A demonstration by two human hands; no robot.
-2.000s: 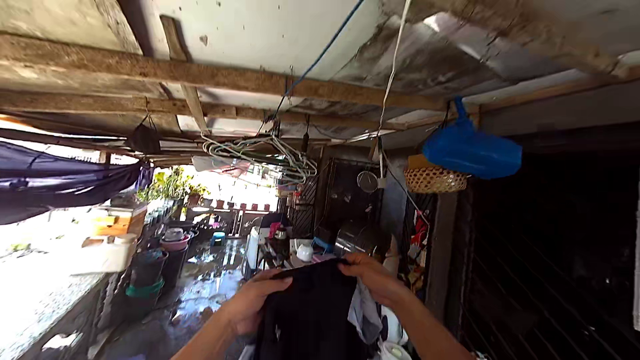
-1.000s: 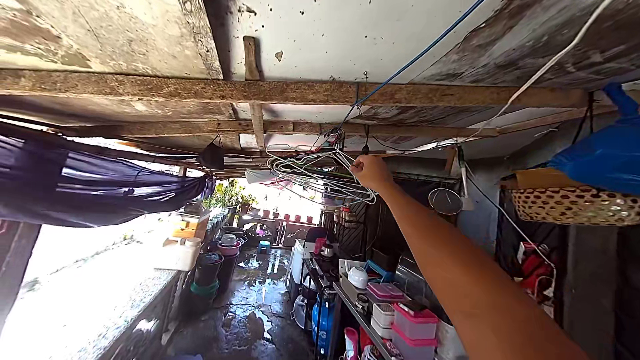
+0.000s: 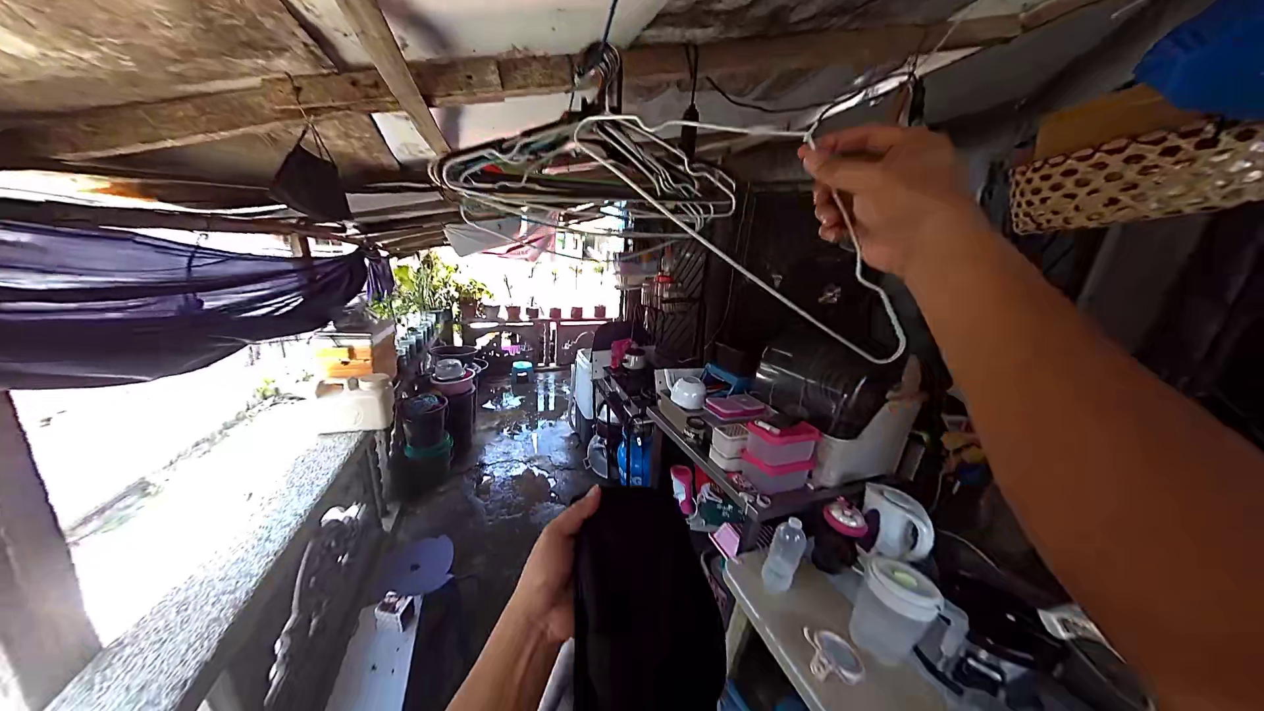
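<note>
My right hand (image 3: 874, 193), raised at the upper right, pinches a white wire clothes hanger (image 3: 731, 265) near its hook. That hanger slants down beside a bunch of wire hangers (image 3: 592, 178) hung from a cord under the wooden beam. Low in the middle, my left hand (image 3: 561, 573) grips a folded black cloth (image 3: 642, 602), thumb on its edge; the cloth hides part of the fingers. A bit of lighter cloth shows beneath it.
A table (image 3: 780, 627) at the right bears a water bottle (image 3: 784, 555) and a lidded pitcher (image 3: 894, 607). Pink-lidded containers (image 3: 780, 456) stand farther back. Purple cloth (image 3: 168, 306) hangs at left above a concrete ledge (image 3: 247, 553). A woven basket (image 3: 1126, 178) hangs upper right.
Two seconds ago both hands were on the black cloth. My right hand then reached up to the bunched hangers and now holds one hanger to the right of them.
</note>
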